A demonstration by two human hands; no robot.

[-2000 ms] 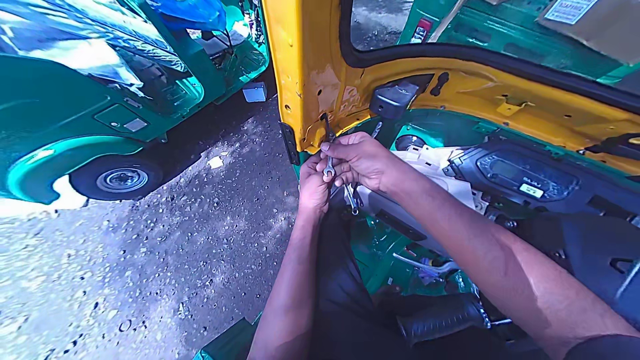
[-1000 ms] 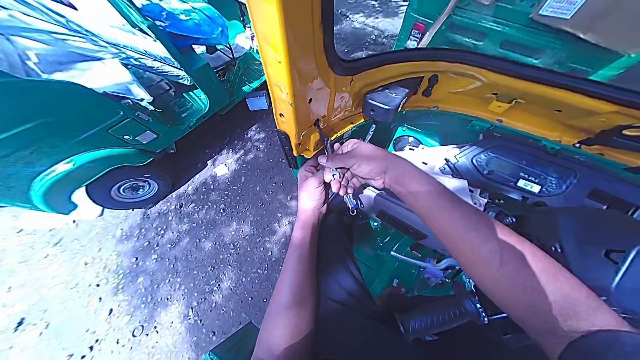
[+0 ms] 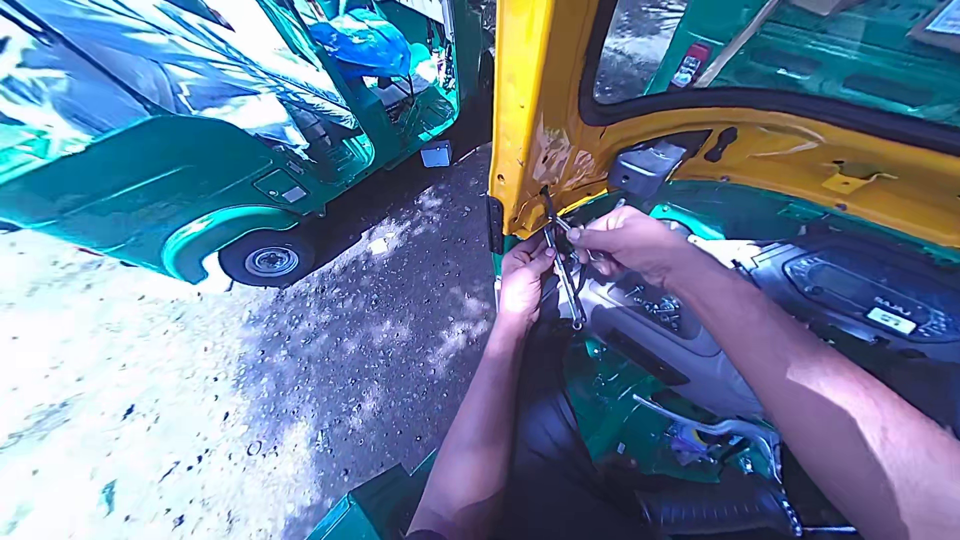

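Note:
My left hand (image 3: 525, 276) is closed around a metal wrench (image 3: 566, 289) whose ring end points down. Just right of it, my right hand (image 3: 619, 244) pinches a small metal piece near the wrench's upper part; whether this is a second wrench or a fastener cannot be told. A dark cable (image 3: 547, 201) comes out of a hole in the yellow door pillar (image 3: 521, 112) and runs down to the hands. Both hands are at the pillar's lower end, beside the grey dashboard (image 3: 660, 330), whose tray holds loose screws (image 3: 664, 307).
A black bracket (image 3: 649, 166) sits under the yellow windshield frame (image 3: 750, 150). The instrument cluster (image 3: 877, 285) is at the right, with a black handlebar grip (image 3: 716, 514) below. Another green three-wheeler (image 3: 165, 195) stands on the gravel ground (image 3: 352, 375) at left.
My hands have moved slightly apart, and more of the wrench shows between them. My right hand has shifted up and to the right of my left.

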